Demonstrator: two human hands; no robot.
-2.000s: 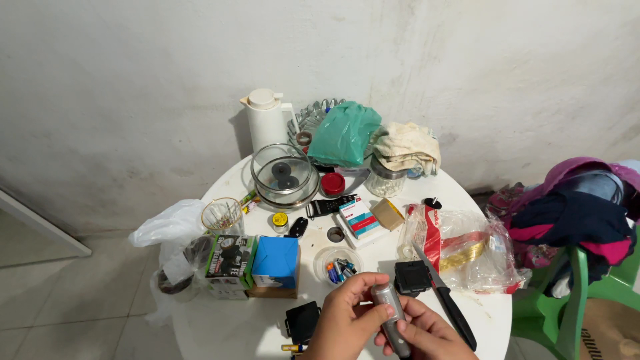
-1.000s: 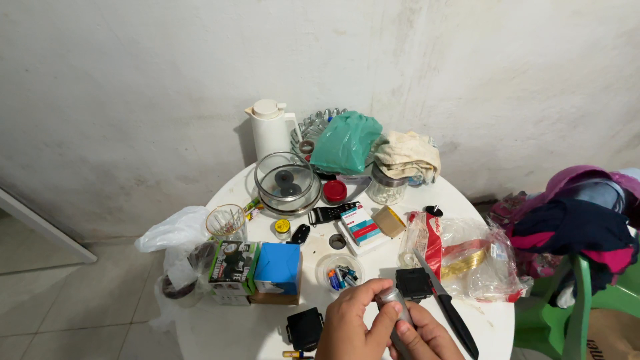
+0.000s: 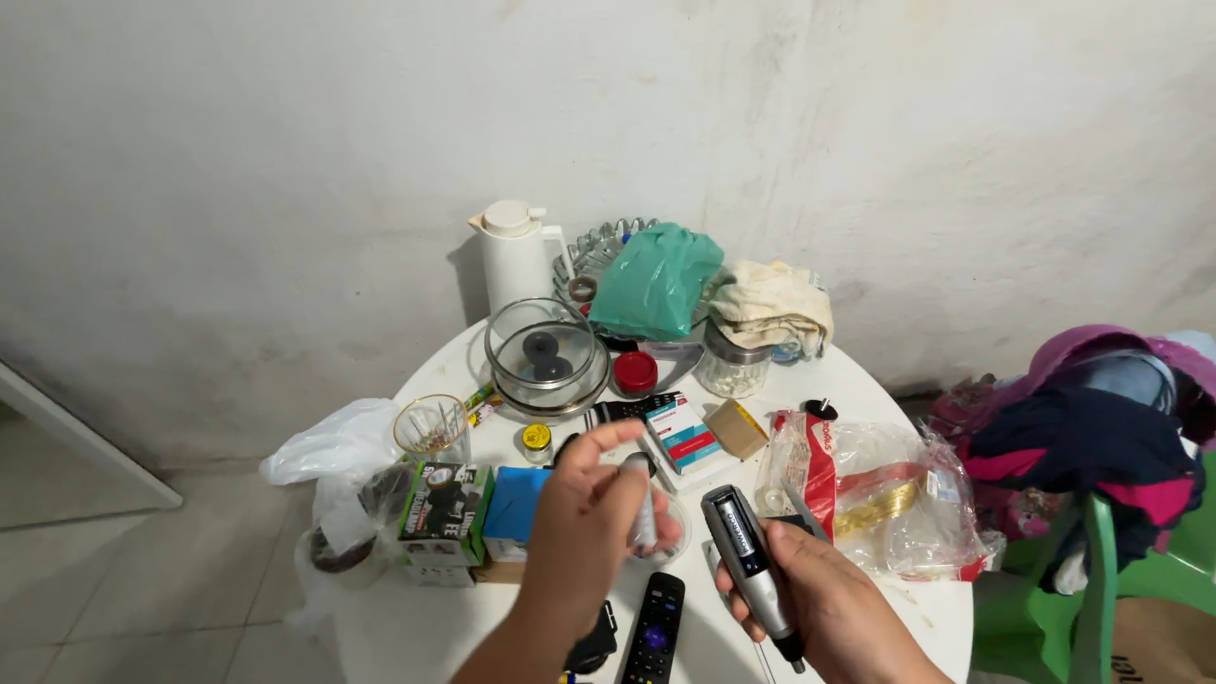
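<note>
My left hand [image 3: 579,532] is raised over the round white table, its fingers around a small grey cylindrical part [image 3: 644,522], probably a cover. To the right, my right hand [image 3: 826,589] grips a slim silver and black handheld device [image 3: 750,570], tilted, with what looks like a battery showing in its uncovered upper part. Between and below the hands lies a black remote control [image 3: 654,627]. Behind my left hand is a round clear container [image 3: 676,532], largely hidden. The black-handled knife is mostly hidden behind my right hand; part of its blade [image 3: 806,511] shows.
Boxes, a glass [image 3: 432,432] and a white plastic bag [image 3: 332,442] stand left. Farther back are glass bowls [image 3: 546,404], a white thermal jug [image 3: 518,261], a green bag [image 3: 655,285] and a cloth-topped jar [image 3: 731,375]. Clear packaging [image 3: 883,503] lies right, near a green chair [image 3: 1097,570] with clothes.
My hands have moved apart. Both were on the grey device together; now my left hand has the grey part and my right the device, its upper part uncovered. The remote control has come into view.
</note>
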